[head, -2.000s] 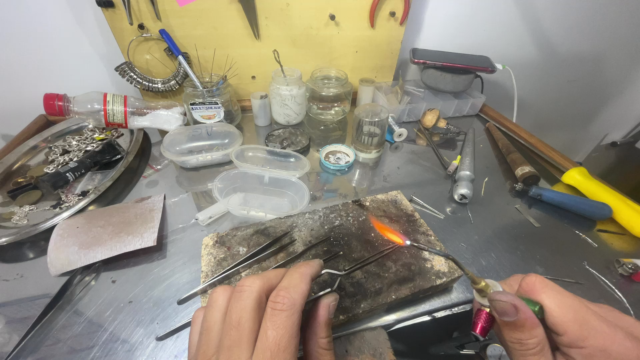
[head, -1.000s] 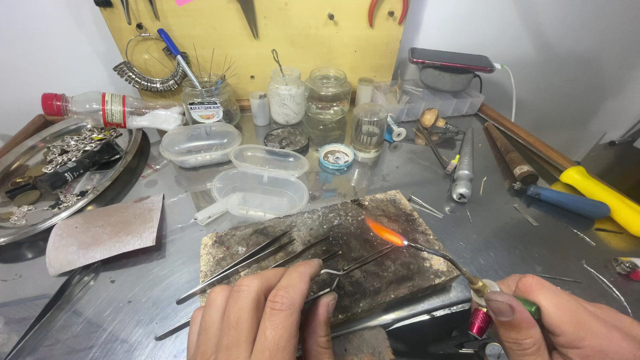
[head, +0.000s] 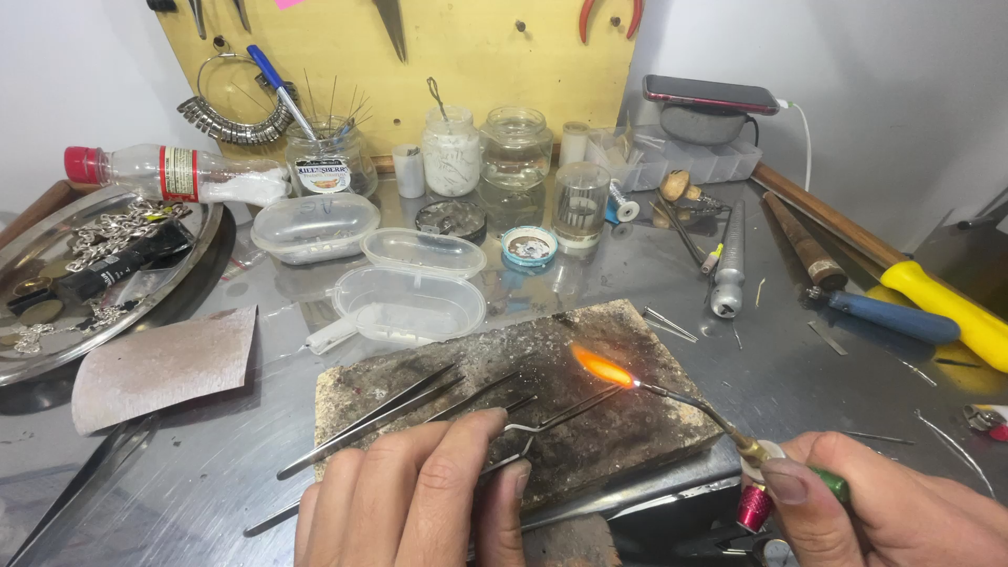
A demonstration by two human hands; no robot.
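Observation:
My right hand (head: 874, 496) grips a small gas torch (head: 748, 453) with red and green knobs; its thin bent nozzle points left. An orange flame (head: 602, 368) leaves the tip over a scorched soldering board (head: 583, 449). Bent cross-lock tweezers (head: 543, 425) are held between the thumb and fingers of my left hand (head: 417, 488), low over the board, with their tips close to the nozzle end. Whether the tips hold a small piece cannot be told. Straight tweezers (head: 370, 421) lie on the board, left of the bent pair, with more tweezers partly hidden by my left hand.
Open plastic cases (head: 409, 303), a blue lid (head: 529, 246) and glass jars (head: 516, 150) stand behind the board. At left are a metal tray (head: 209, 252) of chains, a curved sandpaper sheet (head: 169, 370) and tweezers. A ring mandrel (head: 730, 260) and yellow-handled tool (head: 945, 307) lie right.

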